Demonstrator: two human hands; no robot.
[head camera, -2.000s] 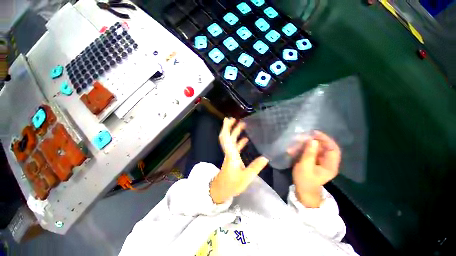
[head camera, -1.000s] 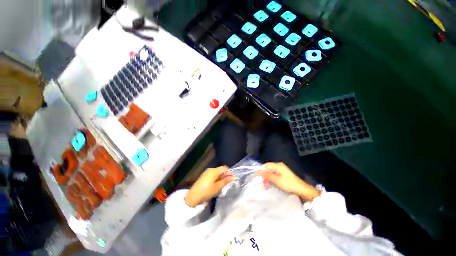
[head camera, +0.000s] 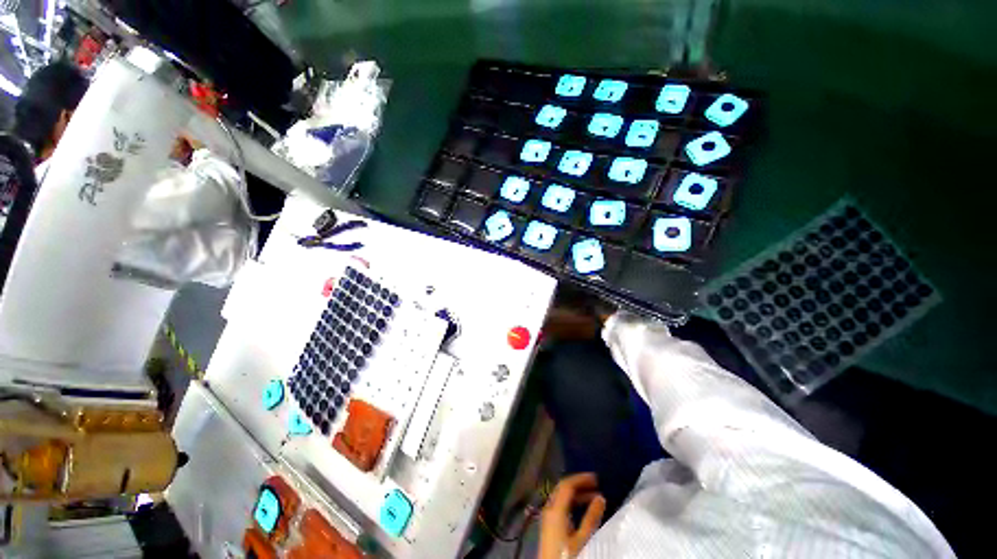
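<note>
My left hand (head camera: 571, 515) is low in the picture, partly cut off by the bottom edge, fingers apart with nothing visible in them. My right sleeve reaches up to the near edge of the black tray (head camera: 645, 302); my right hand is hidden there, below the tray edge. The tray holds rows of light-blue housings (head camera: 575, 163). A clear sheet of black discs (head camera: 825, 295) lies right of the tray, on the green surface. Another disc sheet (head camera: 343, 347) lies on the white machine.
The white machine top (head camera: 459, 459) carries a single orange-brown block (head camera: 364, 435), loose housings (head camera: 396, 511), dark pliers (head camera: 331, 230) and a red button (head camera: 518, 337). Crumpled clear plastic (head camera: 341, 126) lies beyond it. A gold-brown machine head (head camera: 93, 450) is at left. A person's dark-haired head (head camera: 55, 100) shows upper left.
The view has swung left. My hands have separated: the right arm now reaches to the tray's near edge, and the left hand is lower. The crumpled clear film between my hands is no longer visible.
</note>
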